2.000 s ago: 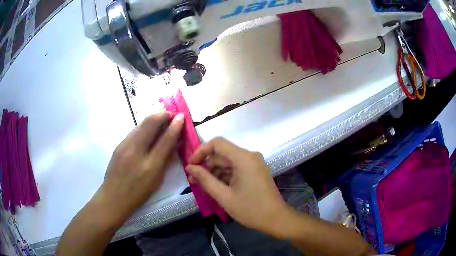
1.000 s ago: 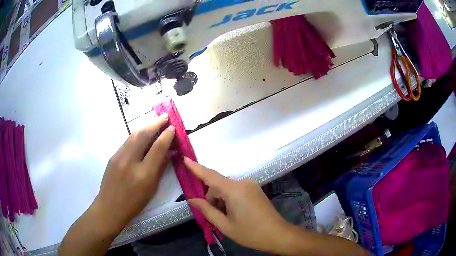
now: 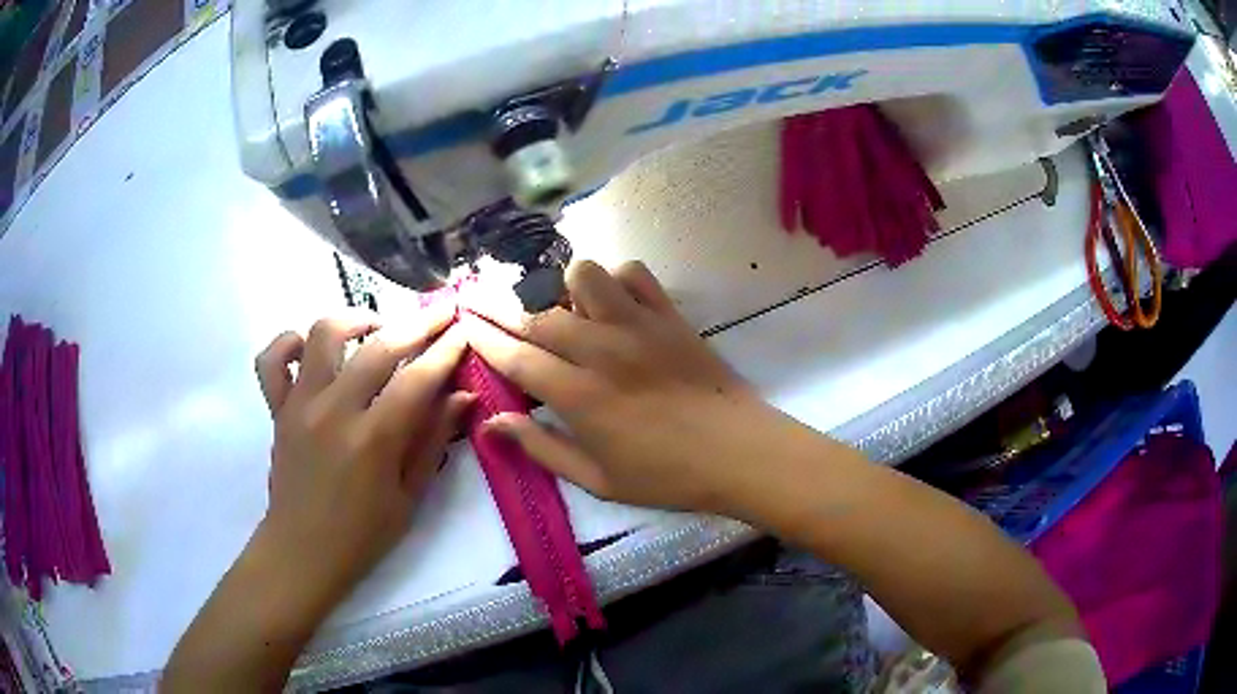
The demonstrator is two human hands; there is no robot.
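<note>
A magenta zipper (image 3: 526,508) lies lengthwise from under the needle area of the white sewing machine (image 3: 448,82) down to the table's front edge, where its notched end hangs at the edge. My left hand (image 3: 360,420) rests at its left side, fingertips pressing near its upper end. My right hand (image 3: 611,373) lies at its right side, index fingertip close to the left fingertips and thumb on the strip's edge lower down. The zipper's far tip is under the bright light by the presser foot (image 3: 455,264); glare hides its detail.
A pile of magenta zippers (image 3: 48,454) lies at the far left. Another bunch (image 3: 857,183) lies under the machine arm. Orange-red scissors (image 3: 1123,258) lie at the table's right edge. A blue basket (image 3: 1153,420) with magenta cloth (image 3: 1140,556) stands at the lower right.
My right hand has moved up along the zipper, from its lower part to near the needle. The zipper's upper end is now in under the needle area. The camera view has shifted slightly.
</note>
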